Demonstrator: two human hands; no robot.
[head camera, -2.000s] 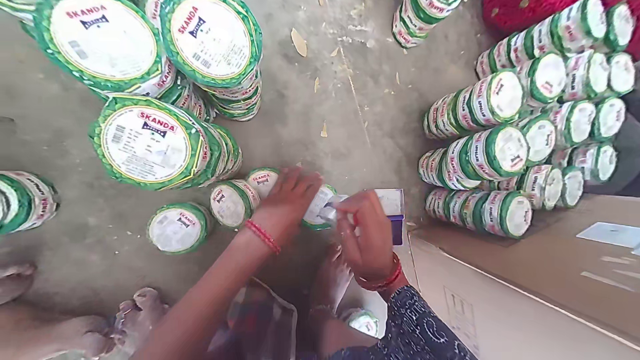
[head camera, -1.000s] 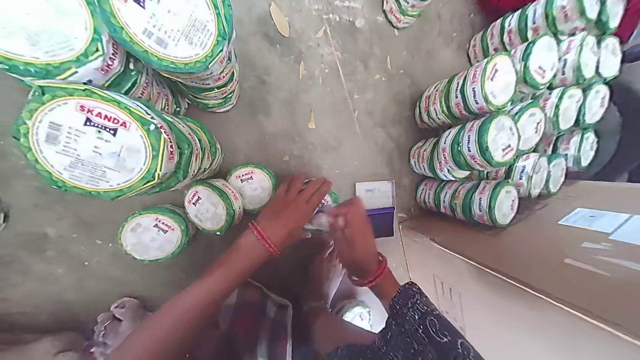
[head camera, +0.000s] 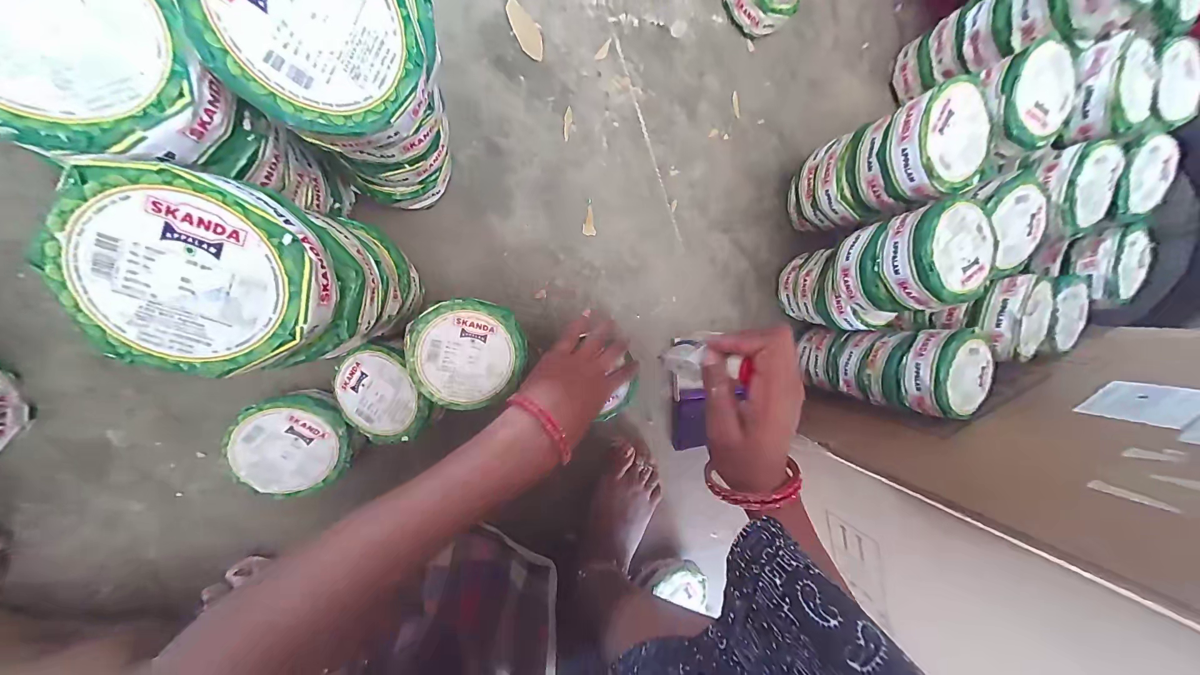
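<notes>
My left hand (head camera: 577, 373) rests on top of a small round appalam packet (head camera: 616, 394) standing on the floor, its fingers spread and covering much of it. My right hand (head camera: 755, 394) pinches a stamp-like object with a clear part and red sides (head camera: 692, 356), partly hidden by the fingers. It is over a purple box (head camera: 691, 419), whose upper part is covered by the hand. Left of my left hand stand several round packets in green and white wrappers (head camera: 467, 354).
Tall stacks of large Skanda appalam packets (head camera: 178, 267) stand at the left. Many small packets lie in stacked rolls (head camera: 956, 248) at the right, behind a cardboard box (head camera: 1012, 441). My bare foot (head camera: 626, 497) is below my hands.
My right hand has moved right, away from the packet under my left hand, to the purple box. The view has moved closer to the floor.
</notes>
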